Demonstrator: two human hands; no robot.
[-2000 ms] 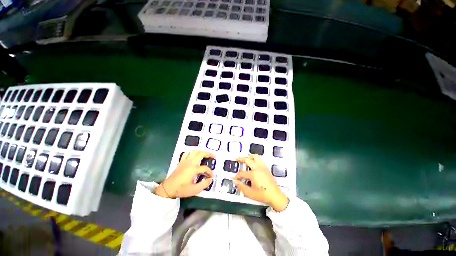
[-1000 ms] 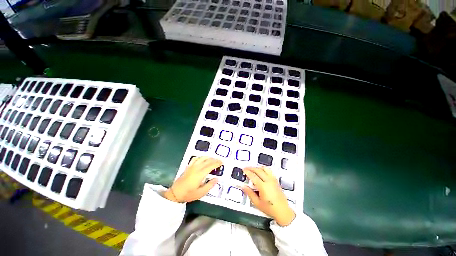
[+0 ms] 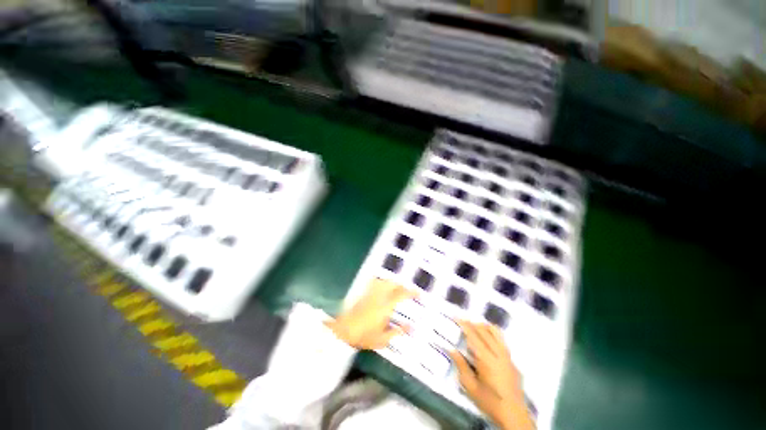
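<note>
The frame is blurred. A white foam tray (image 3: 564,336) with rows of dark square watch units (image 3: 466,270) lies on the green bench before me. My left hand (image 3: 371,317) rests over the tray's near left part, thumb and fingers apart. My right hand (image 3: 494,369) is over the near middle, fingers spread. Between the hands, several units look pale with dark or bluish outlines (image 3: 445,329). Fingertips are at or just above the pockets; exact contact is hidden by blur. I see nothing lifted in either hand.
A thick stack of filled foam trays (image 3: 281,233) is at the left. Another stack (image 3: 470,107) is at the back. A blurred white shape (image 3: 29,109) is at the far left edge. Yellow-black floor tape (image 3: 181,346) shows at lower left.
The view has swung left, so tray and stacks sit further right and tilted. The two dark units near my fingertips now look pale. Both hands stay over the tray's near end.
</note>
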